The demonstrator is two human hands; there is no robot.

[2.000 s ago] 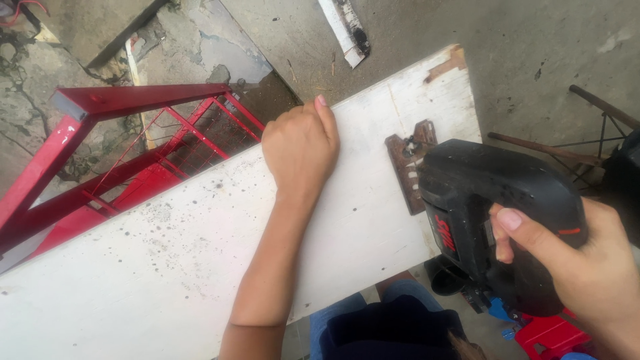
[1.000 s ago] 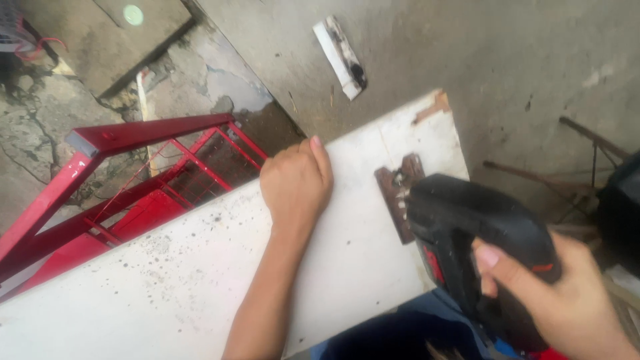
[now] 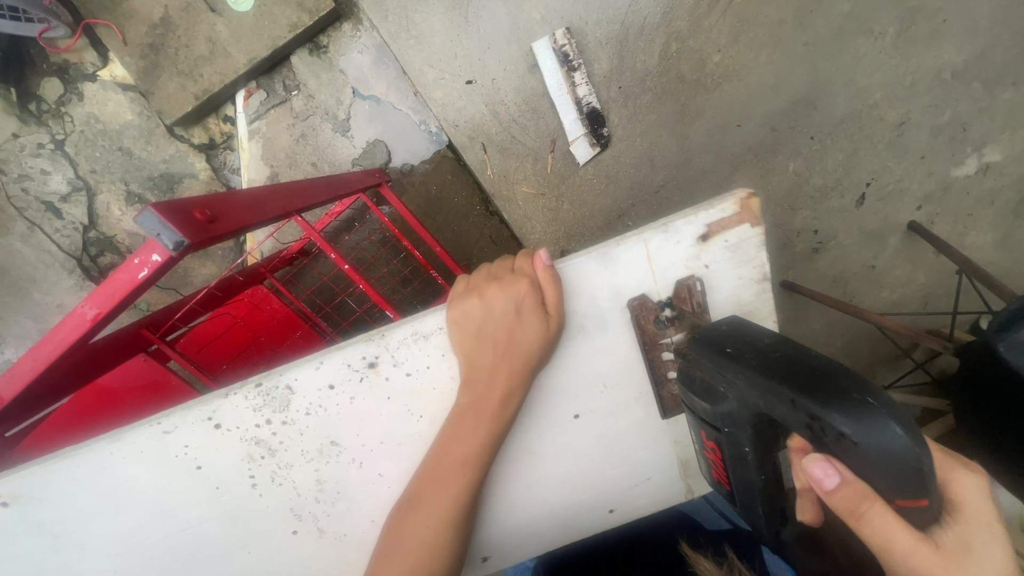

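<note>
My right hand (image 3: 896, 496) grips the handle of a black electric jigsaw (image 3: 800, 392) with red lettering. The saw's rusty metal base plate (image 3: 660, 352) lies flat on a white board (image 3: 360, 424), near the board's right end; the blade is hidden. A thin line runs across the board from its far edge towards the base plate. My left hand (image 3: 506, 320) is curled over the far edge of the board, left of the saw, its forearm across the board. Dark specks dot the board's left part, and its far right corner is chipped and brown.
A red metal frame with wire mesh (image 3: 280, 208) stands beyond the board on the left. A white and blackened offcut (image 3: 570, 96) lies on the concrete floor (image 3: 720, 104). Rusty metal legs (image 3: 872, 316) and a dark object (image 3: 992, 384) are at the right. Broken paving (image 3: 120, 168) shows upper left.
The view has shifted somewhat. Both hands keep their holds, and the jigsaw stays near the board's right end; no clear movement of it along the board can be told.
</note>
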